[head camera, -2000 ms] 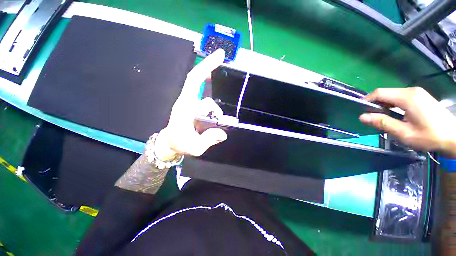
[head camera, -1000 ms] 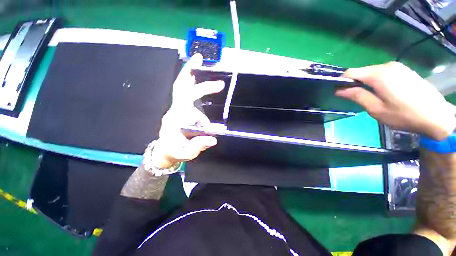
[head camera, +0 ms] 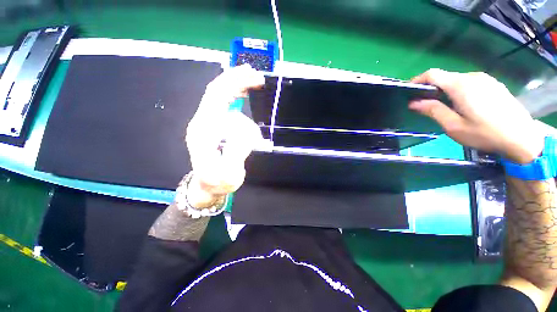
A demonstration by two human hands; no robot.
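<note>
Two thin dark panels stand on edge above the bench, their long pale edges facing up. The far panel (head camera: pixel 342 103) and the near panel (head camera: pixel 342 173) look like laptop display or base parts; which they are I cannot tell. My left hand (head camera: pixel 223 134) is at their left ends, its fingers bent round the far panel's corner and the near panel's end. My right hand (head camera: pixel 467 113) pinches the far panel's upper right corner between thumb and fingers. A white cord (head camera: pixel 276 103) shows in front of the far panel. The lower edges are partly hidden.
A blue screw bin (head camera: pixel 253 53) stands at the bench's rear edge. A black foam pad (head camera: pixel 128 119) lies left, another (head camera: pixel 317 207) under the panels. A pale laptop base (head camera: pixel 30 79) lies far left, a film-covered panel (head camera: pixel 490 222) right. A dark panel or mat (head camera: pixel 91 244) shows lower left.
My left hand's fingers have curled in closer at the panels' left ends; they were more spread before. The view has shifted. Both panels remain on edge, and my right hand still holds the far corner.
</note>
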